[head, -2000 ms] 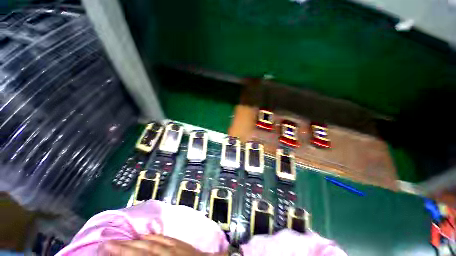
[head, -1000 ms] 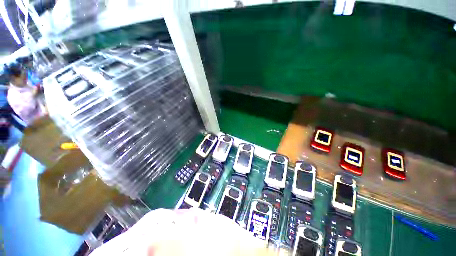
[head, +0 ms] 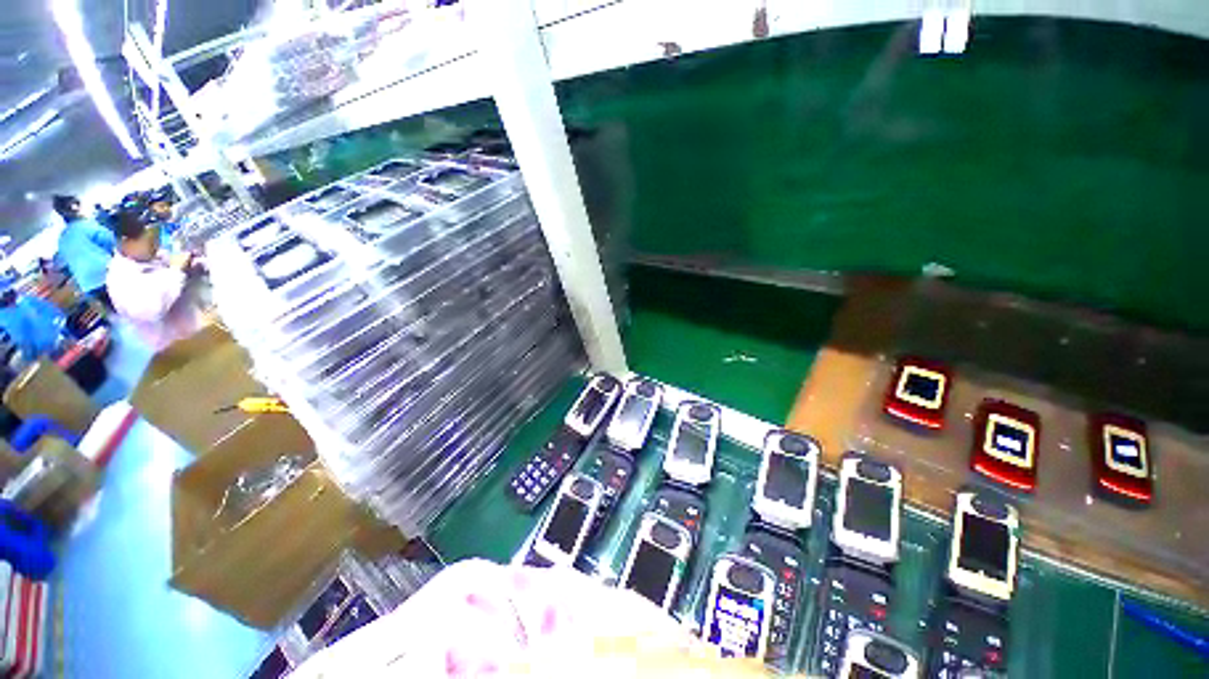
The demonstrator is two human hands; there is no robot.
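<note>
Open flip phones lie in two rows on the green bench, keypads toward me. One back-row phone (head: 984,543) has a gold-framed screen. A front-row phone (head: 739,608) has a lit screen. Three red-framed phones (head: 1008,444) lie on the brown board (head: 829,398) at the back. A pale, overexposed sleeve (head: 491,623) covers the bottom middle and hides part of the front row. Neither of my hands can be clearly made out.
Tall stacked blister trays (head: 411,318) stand left of the phones, beside a pale post (head: 564,199). An open cardboard box (head: 252,531) and a yellow-handled tool (head: 261,405) are at left. A blue pen (head: 1167,623) lies far right. People in pink (head: 149,292) and blue are beyond.
The view has swung left and up, bringing in the tray stack, box and people. The bench items now sit further right in view. The hand seen earlier at the bottom is no longer distinct.
</note>
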